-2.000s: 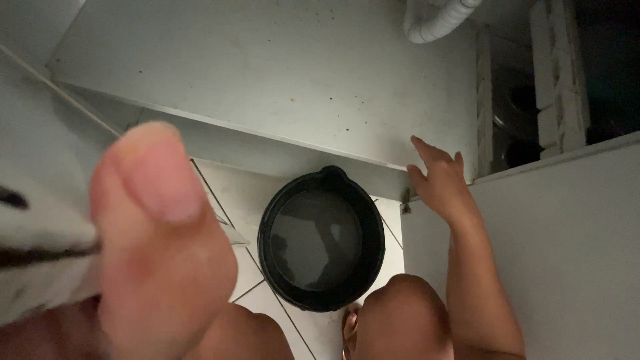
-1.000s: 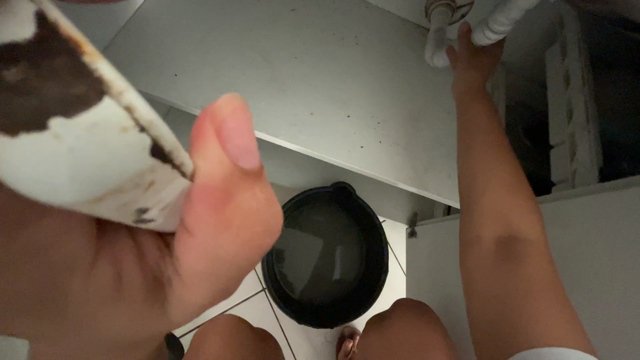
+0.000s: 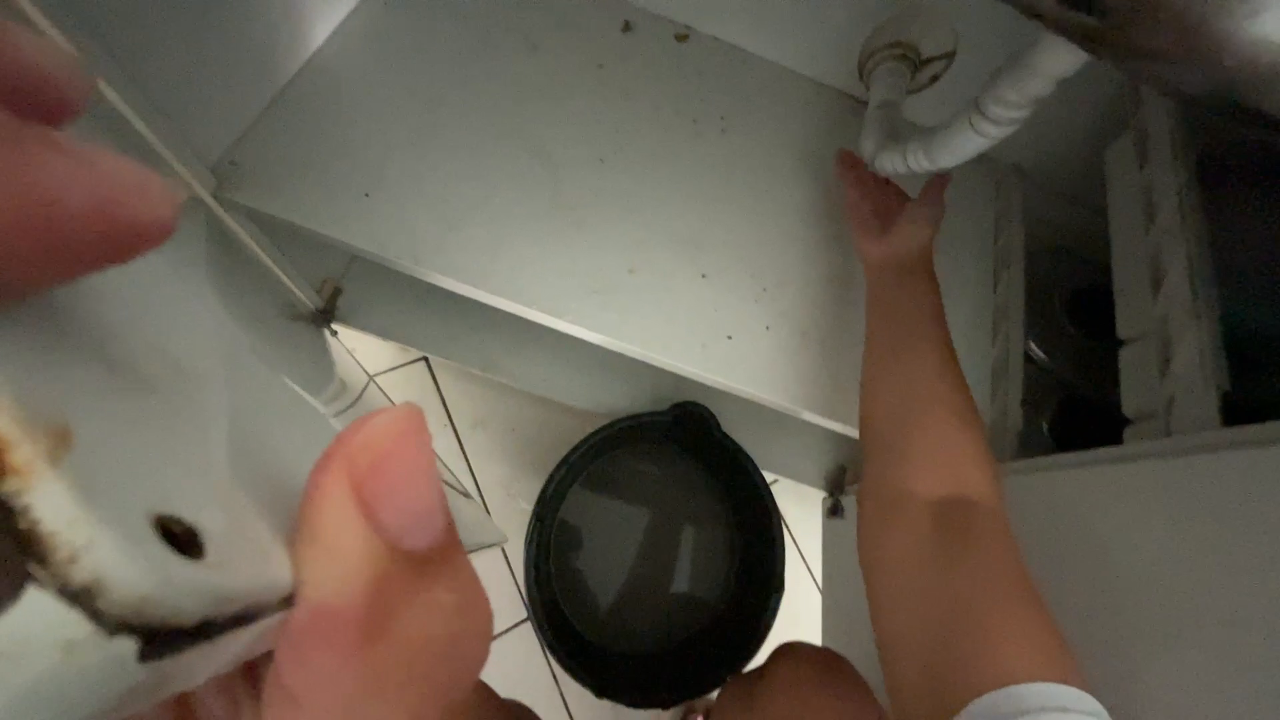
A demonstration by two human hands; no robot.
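Close to the camera at the left, my left hand (image 3: 380,560) holds a white, rust-stained piece, probably metal, with a small hole (image 3: 180,536); its thumb is at the piece's edge and other fingers show at the upper left. My right hand (image 3: 895,215) reaches into the cabinet, fingers and thumb spread just beneath the bend of a white corrugated drain pipe (image 3: 960,145). Whether it touches the pipe cannot be told. The pipe meets a round fitting (image 3: 905,60) in the back wall. A black bucket (image 3: 655,685) of liquid stands on the floor below the cabinet edge.
The pale cabinet shelf (image 3: 560,220) bears small dark specks. White slatted racks (image 3: 1165,290) stand at the right, beside a pale panel (image 3: 1150,570). White floor tiles (image 3: 400,400) with dark joints lie around the bucket. My knees are at the bottom edge.
My right hand has moved from the cabinet's front edge up to the drain pipe and is now beneath its bend. The rusty piece in my left hand has shifted and turned.
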